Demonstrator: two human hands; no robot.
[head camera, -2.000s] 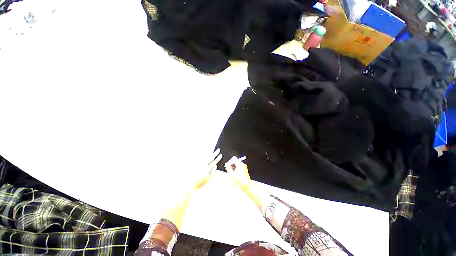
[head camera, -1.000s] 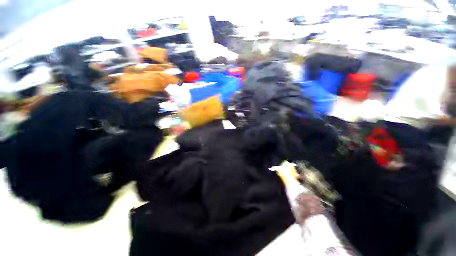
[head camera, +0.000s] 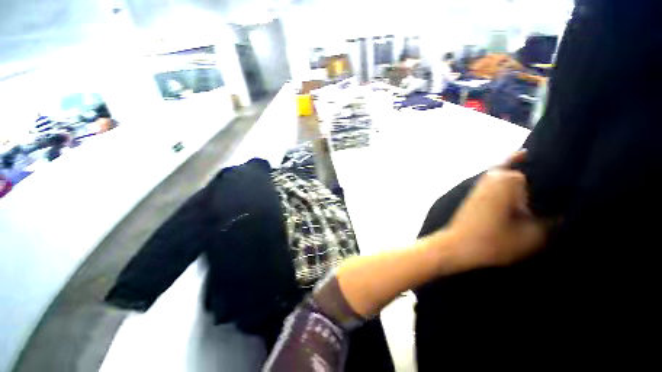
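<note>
A large black garment (head camera: 610, 145) fills the right side of the view, raised close in front of me. My left hand (head camera: 501, 218) grips its cloth near its left edge, with the fingers partly hidden in the fabric. The forearm comes up from the lower middle in a patterned sleeve. My right hand is not seen. Another black garment (head camera: 250, 232) lies at the left of my arm, with a sleeve hanging toward the lower left. Black and cream plaid cloth (head camera: 316, 225) shows beside it.
The white table (head camera: 406, 152) runs away ahead, with a stack of folded cloth (head camera: 348, 120) on it. A grey floor aisle (head camera: 80, 298) curves along the left. A yellow object (head camera: 305, 104) stands beyond. Blurred garments and workstations show in the far background.
The view has swung left, away from the box and blue crates. The black garment is now raised at the right, held by my left hand. My right hand has left the view.
</note>
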